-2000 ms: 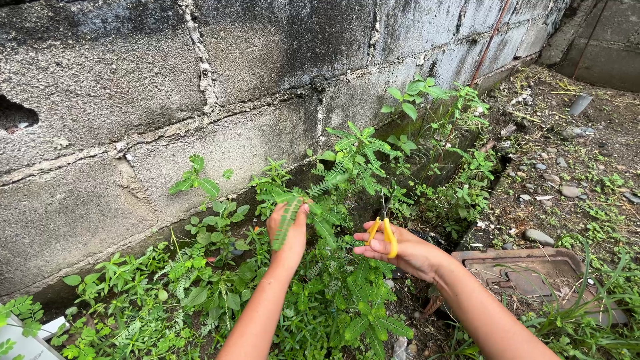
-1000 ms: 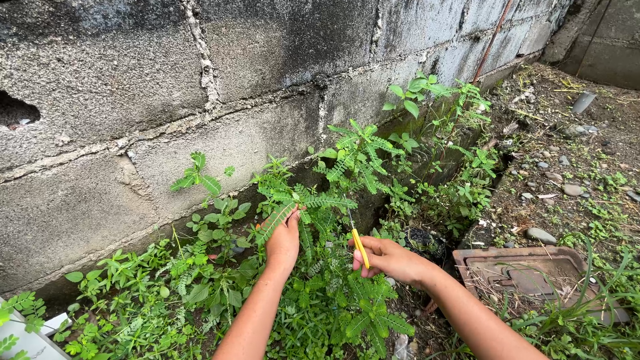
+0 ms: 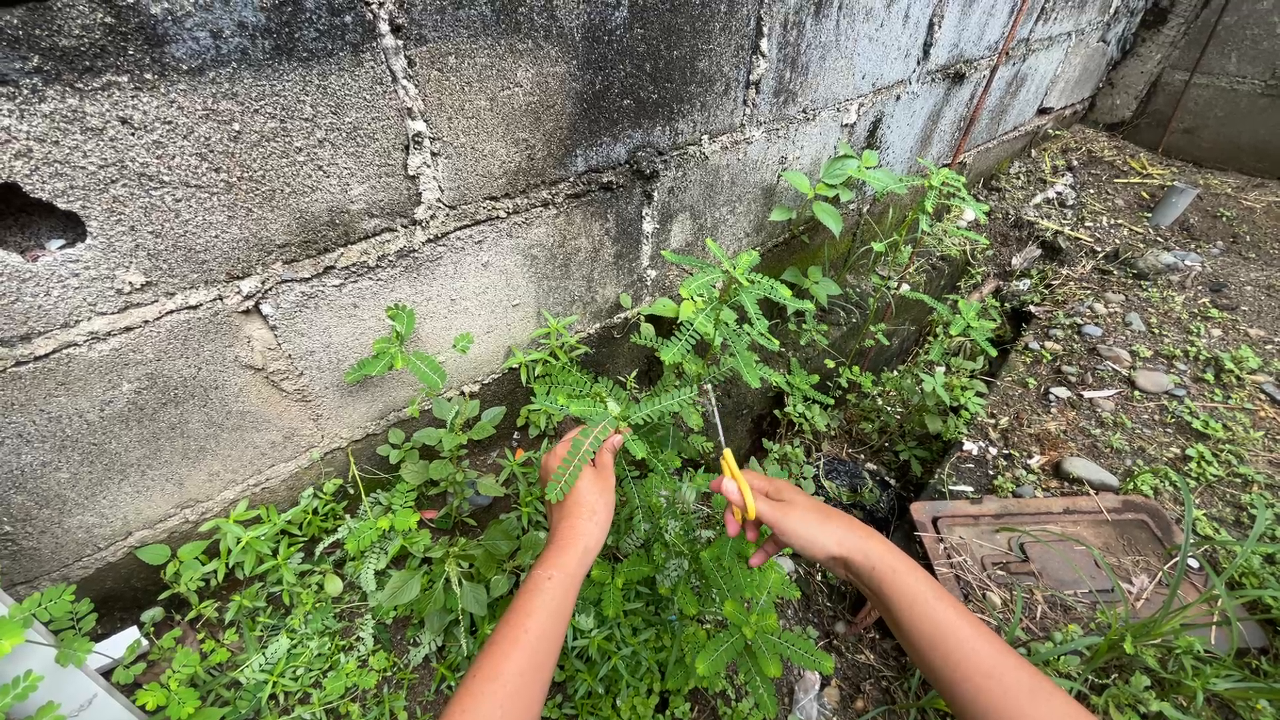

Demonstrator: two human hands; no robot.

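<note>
Near the middle of the head view, my left hand (image 3: 583,487) grips a leafy green stem (image 3: 612,408), with feathery leaflets spreading over the fingers. To its right, my right hand (image 3: 765,510) holds scissors (image 3: 733,470) by their yellow handles. The metal blades point up toward the taller plant (image 3: 725,310) with small paired leaflets; their tips are partly lost against the foliage, and whether they are apart cannot be told. Dense green plants surround both hands and hide the lower stems.
A weathered concrete block wall (image 3: 520,280) runs behind the plants. At the right lie a rusty rectangular cover (image 3: 1065,565), stones (image 3: 1088,473) and bare soil. A short grey pipe (image 3: 1173,204) stands farther back. A white object (image 3: 70,680) is at the lower left corner.
The scissors, earlier lying loosely across my right hand with the handles up, now point their blades up at the foliage. My left hand remains among the leaves.
</note>
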